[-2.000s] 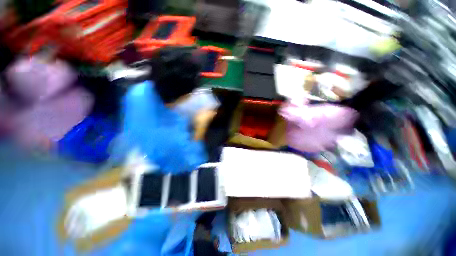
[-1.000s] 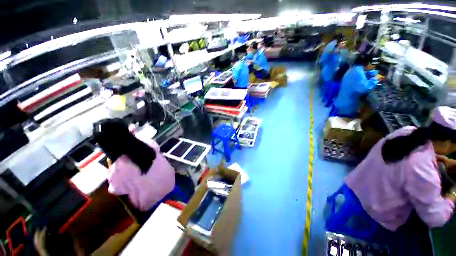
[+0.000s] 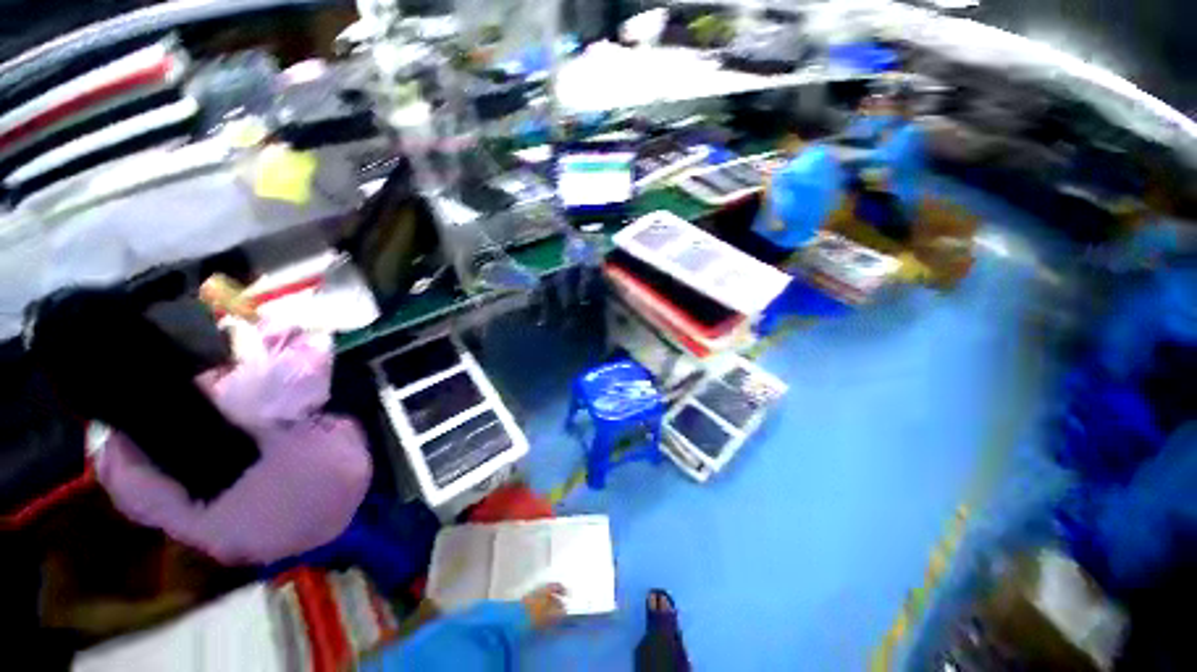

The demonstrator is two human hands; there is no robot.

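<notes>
A flat white board, perhaps a foam tray (image 3: pixel 488 565), lies low in the head view, with a line down its middle. My left hand (image 3: pixel 545 605), in a blue sleeve from the bottom edge, is at the board's near edge. It is small and blurred; whether the fingers grip the board cannot be told. My right hand cannot be made out.
A worker in pink (image 3: pixel 282 486) sits at left. A white tray with dark tablets (image 3: pixel 453 410), a blue stool (image 3: pixel 617 394), a floor tray (image 3: pixel 722 418) and stacked trays (image 3: pixel 702 269) stand ahead. Red-edged trays (image 3: pixel 315 624) are at bottom left. A dark shoe (image 3: pixel 660 607) is on the blue floor.
The view has swung down and to the right side of the bench row. The stool and trays appear nearer. The blue sleeve, hand and white board have come into view at the bottom.
</notes>
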